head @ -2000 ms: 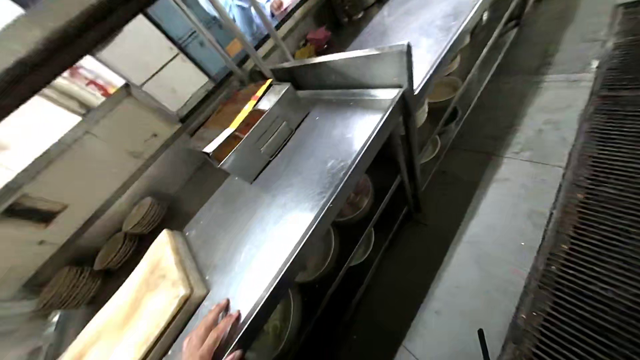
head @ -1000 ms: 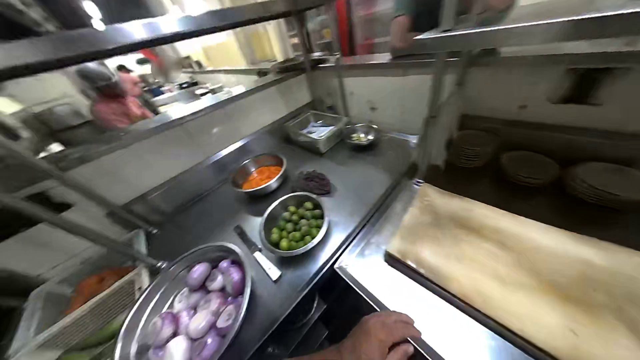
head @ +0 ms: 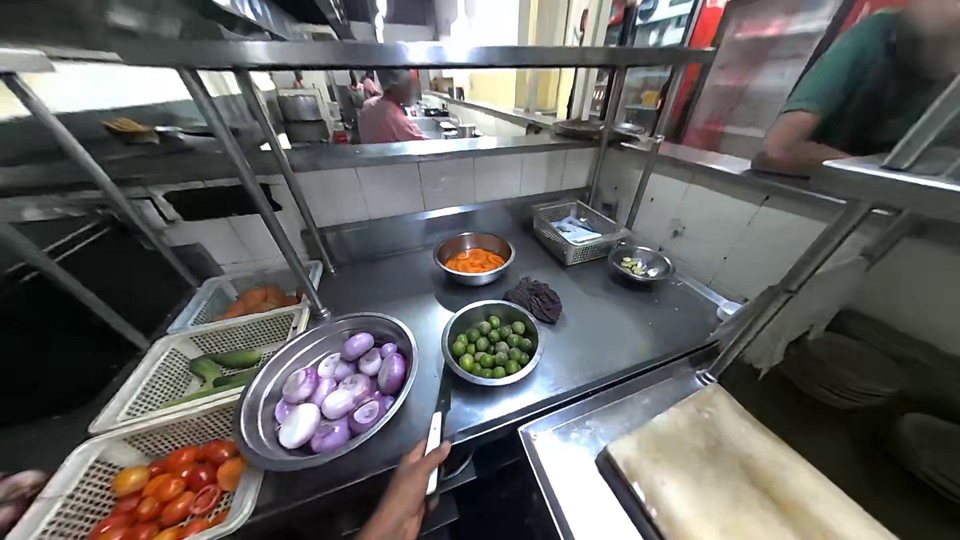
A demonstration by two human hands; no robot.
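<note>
My left hand (head: 405, 487) is at the bottom centre, its fingers closed around the white handle of a knife (head: 435, 442). The dark blade points away from me on the steel counter, between a large steel bowl (head: 251, 420) of peeled purple onions (head: 337, 401) and a smaller steel bowl (head: 450, 330) of green limes (head: 491, 349). Behind the limes lie a dark crumpled cloth (head: 534, 298) and a steel bowl (head: 442, 262) of orange chopped food (head: 475, 260). My right hand is out of view.
Crates at left hold tomatoes (head: 172, 487), green vegetables (head: 217, 371) and reddish-brown produce (head: 259, 300). A plastic basket (head: 551, 240) and small bowl (head: 652, 276) stand at back right. A pale board (head: 720, 465) lies right. Metal posts (head: 247, 172) rise around the counter. People (head: 386, 116) are beyond.
The view has swung left. My left hand has left the metal edge beside the board and closed on the knife's handle, which lay untouched on the counter a second ago.
</note>
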